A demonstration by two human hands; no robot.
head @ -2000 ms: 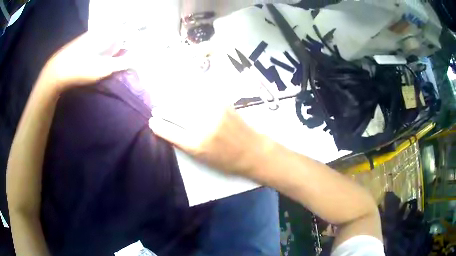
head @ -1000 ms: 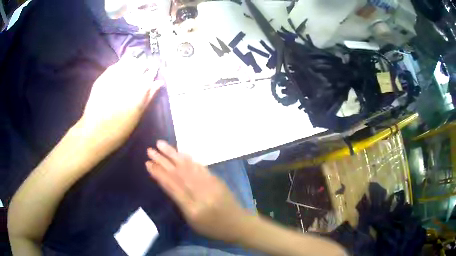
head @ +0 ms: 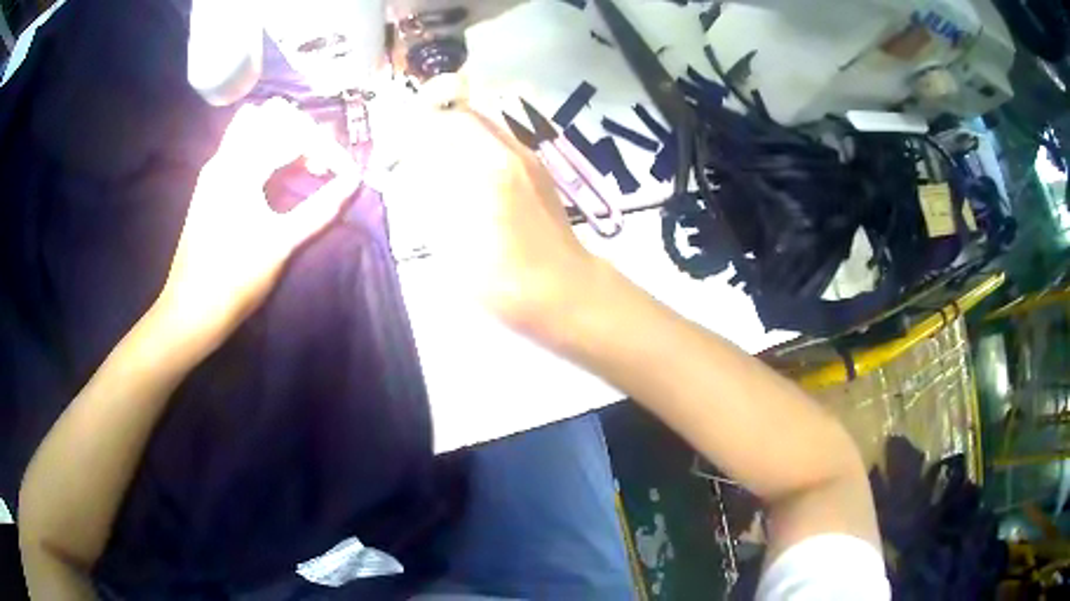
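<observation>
The dark garment (head: 293,364) covers the left of the table and the lap, with a white label (head: 349,562) near the bottom. My left hand (head: 264,194) pinches the garment's edge near the needle area, thumb and finger forming a ring. My right hand (head: 481,200) is at the needle area, its fingers washed out by the lamp glare, so I cannot tell what they touch. The presser foot (head: 357,117) stands between the hands at the cloth edge. Snips with a pinkish handle (head: 581,176) lie right of my right hand, blades pointing up-left.
Short dark tabs (head: 604,153) lie beyond the snips. A tangled heap of dark strips (head: 786,200) sits at the table's right, with a long strap (head: 634,49) running up-left from it. Below is a yellow-framed cart (head: 880,352) with cardboard. The white machine body (head: 892,59) is at top right.
My right hand has moved up from the lap side to the needle area. My left hand has shifted slightly left, its fingers now curled at the edge. The label looks more creased.
</observation>
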